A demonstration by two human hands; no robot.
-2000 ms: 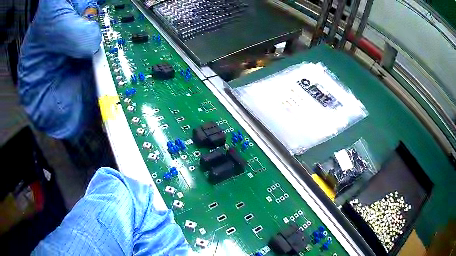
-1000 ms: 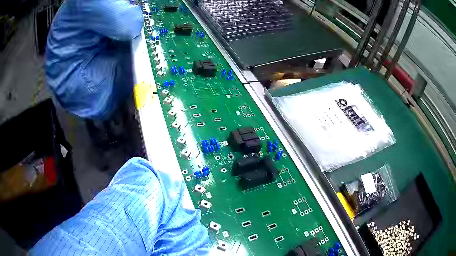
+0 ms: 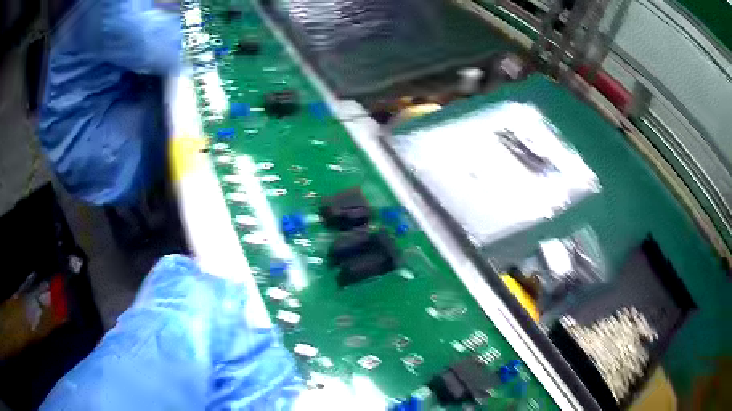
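The long green printed circuit board [image 3: 321, 309] runs diagonally from top left to bottom right, blurred. Black relays [image 3: 345, 209] stand on it, with longer black cylindrical parts [image 3: 363, 257] just below them. Blue disc parts [image 3: 294, 224] sit in clusters on both sides of the relays. My blue left sleeve [image 3: 180, 345] covers the lower left, its end at the board's near edge; no hand shows from it. My right hand is not in view either.
White near rail [image 3: 217, 241] with yellow tape mark [image 3: 186, 157]. Right: large plastic bag [image 3: 490, 181], small zip bag [image 3: 571, 261], component tray [image 3: 622, 281] with white pieces [image 3: 614, 345]. Dark rack [image 3: 417, 48] above. Another person's blue sleeve [image 3: 96, 144] at upper left. Conveyor rail [image 3: 449, 245] along the board.
The head view has swung, so the board, bags and tray sit further left than one second ago, and the picture is more blurred. No part visibly changed place on the board.
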